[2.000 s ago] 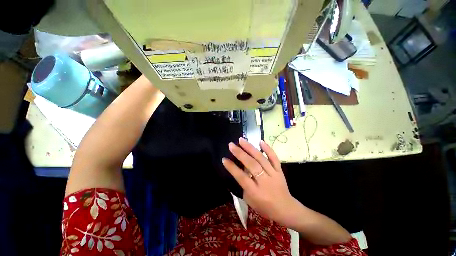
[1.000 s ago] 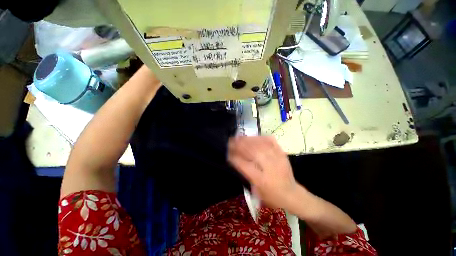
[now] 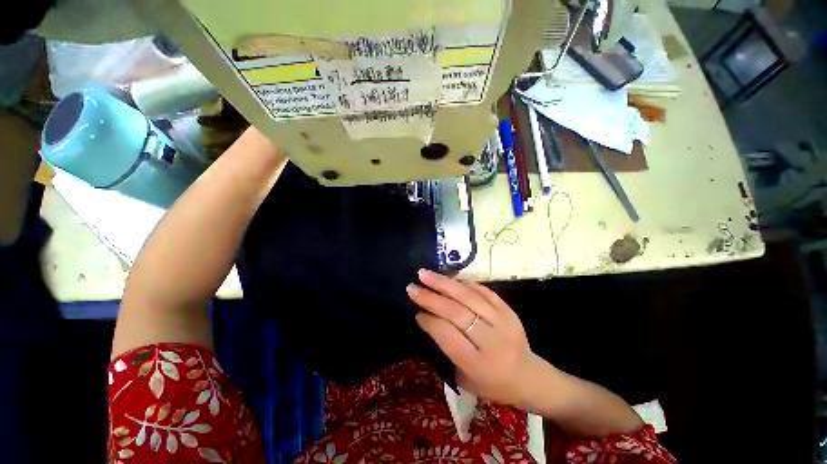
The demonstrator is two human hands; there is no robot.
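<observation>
The black garment piece (image 3: 340,272) lies under the cream sewing machine head (image 3: 363,109) and hangs down to my lap. Its right edge lies beside the silver needle plate (image 3: 455,222). My right hand (image 3: 476,335) rests on the cloth's right edge with fingertips on it; whether it grips is unclear. A white strip (image 3: 462,412) hangs below my right hand. My left forearm reaches behind the machine head at upper left; my left hand is hidden there. The presser foot area (image 3: 420,191) is mostly hidden.
A light blue bottle (image 3: 104,140) stands at left on white paper (image 3: 104,213). Right of the head lie a blue pen (image 3: 511,168), a white pen (image 3: 539,154), a long grey blade-like tool (image 3: 614,181), papers (image 3: 589,118), a dark flat object (image 3: 606,65) and loose thread (image 3: 559,227).
My right hand moved up, then back down along the cloth's right edge. More of the silver plate's rounded corner now shows. The left forearm has stayed nearly still. The view has shifted slightly.
</observation>
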